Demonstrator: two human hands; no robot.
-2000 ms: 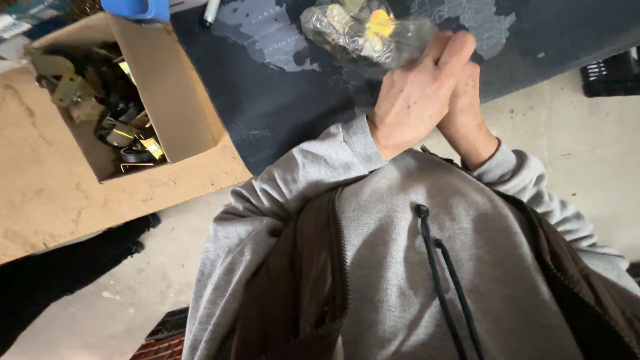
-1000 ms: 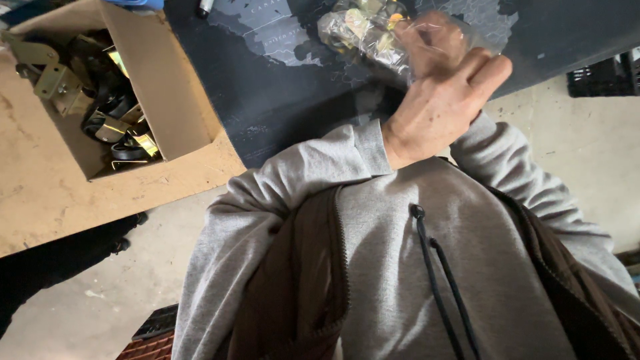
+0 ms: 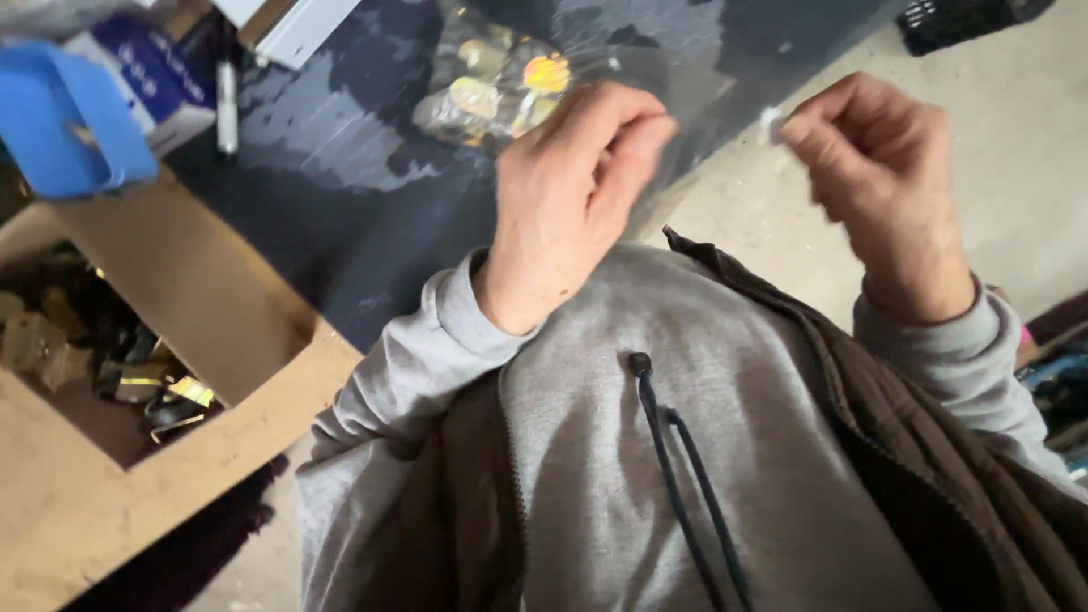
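A clear plastic bag (image 3: 484, 89) with several yellowish metal parts in it lies on the dark world-map mat (image 3: 365, 221). My left hand (image 3: 578, 187) is over the bag's right part, its thumb and fingers pinched together at the bag's clear plastic. To the right, apart from the bag, my right hand (image 3: 884, 170) is raised over the mat's edge and the floor. Between its thumb and forefinger it pinches a small whitish piece (image 3: 771, 125), too blurred to name.
At the left, an open cardboard box (image 3: 187, 289) holds metal and black parts, with a blue plastic bin (image 3: 72, 127) above it. A white marker (image 3: 227, 109) lies beside a dark blue and white box (image 3: 153, 76). A black crate (image 3: 969, 21) is at the upper right.
My hands, close together at the bag in both earlier frames, are now apart, the right one away to the right. The view has shifted toward the left side of the table.
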